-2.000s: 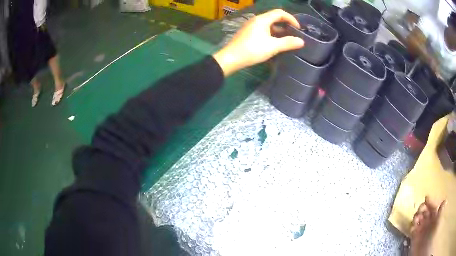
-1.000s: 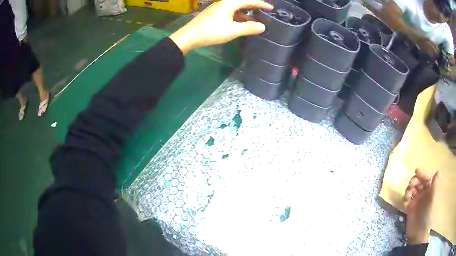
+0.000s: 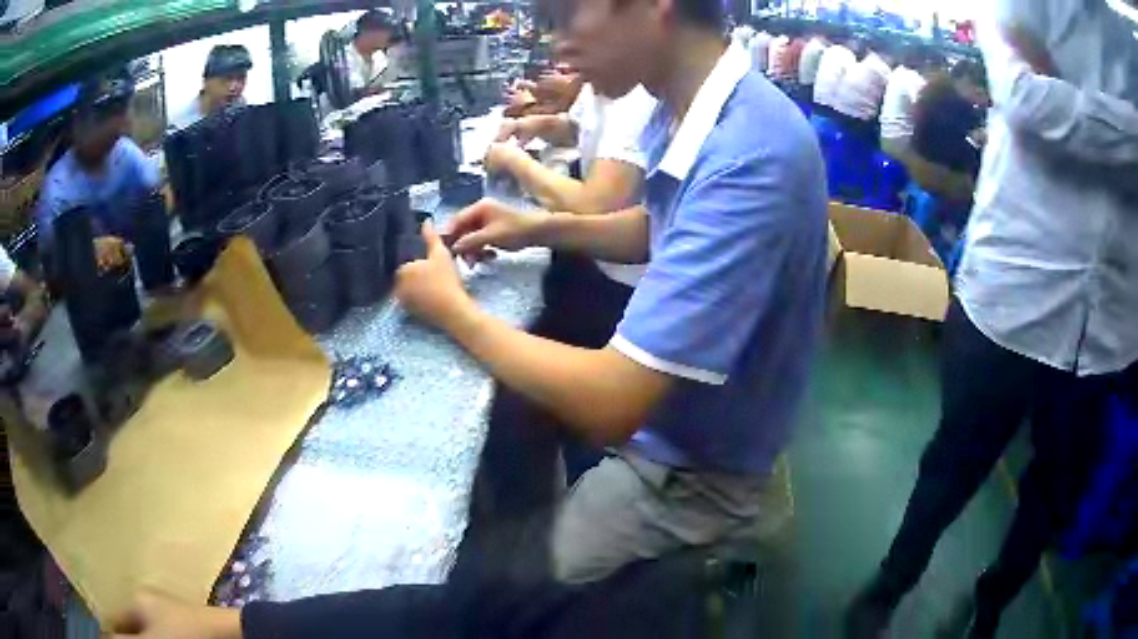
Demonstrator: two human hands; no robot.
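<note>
My right hand (image 3: 175, 617) is at the lower left, cut off by the bottom edge and blurred, beside the near edge of the brown kraft paper (image 3: 175, 487). Its black sleeve runs in from the right. Whether it holds anything cannot be seen. My left hand is out of the picture. One dark grey housing (image 3: 204, 350) lies on the far part of the paper and another housing (image 3: 77, 447) stands on its left part. Small dark inserts with pale spots (image 3: 362, 380) lie on the bubble wrap (image 3: 381, 468), and more inserts (image 3: 245, 577) lie near the paper's edge.
Stacked grey housings (image 3: 356, 243) stand behind the paper. A seated person in a blue shirt (image 3: 736, 250) works with both hands at the bench. Other people sit beyond. A person in a light shirt (image 3: 1061, 212) stands at right. An open cardboard box (image 3: 892, 285) is behind.
The view has swung far to the right. My left hand, earlier at the top of a housing stack, has left the picture. My right hand now shows at the lower left.
</note>
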